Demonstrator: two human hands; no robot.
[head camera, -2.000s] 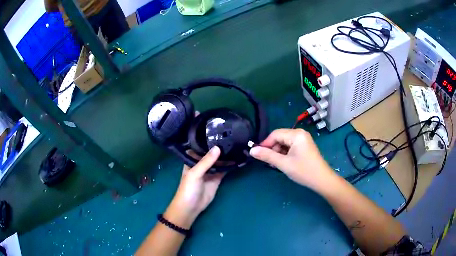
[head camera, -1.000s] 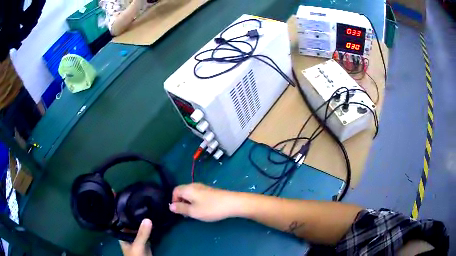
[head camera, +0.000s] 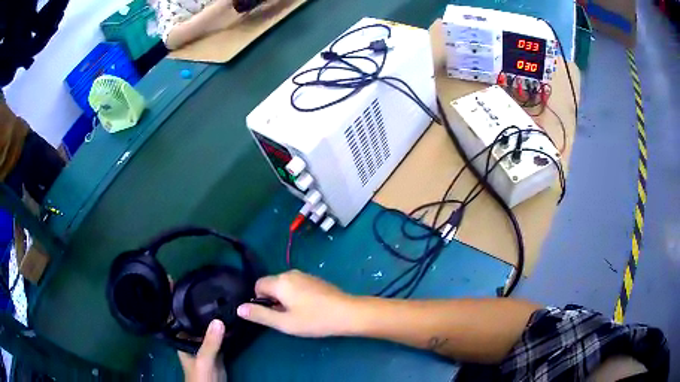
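Black over-ear headphones (head camera: pixel 138 289) lie at the lower left, both earcups and the headband arc showing. My left hand (head camera: pixel 204 358) holds the near earcup from below, its thumb on the cup; the rest of that hand is hidden or cut off by the lower edge. My right hand (head camera: pixel 287 302) pinches a small black plug at the right side of the same earcup. Whether the plug sits in a socket cannot be told.
A white bench power supply (head camera: pixel 350 134) stands ahead with a loose black cable on top. A test box (head camera: pixel 507 145) and dual-display meter (head camera: pixel 498 48) stand right on a cardboard mat (head camera: pixel 417 175). Cables tangle beside my right forearm. A green fan (head camera: pixel 115 103) and a person's arm are across.
Since two seconds ago the view has swung right. Since one second ago my right hand has shifted slightly left over the earcup, and the black plug now shows in its fingers.
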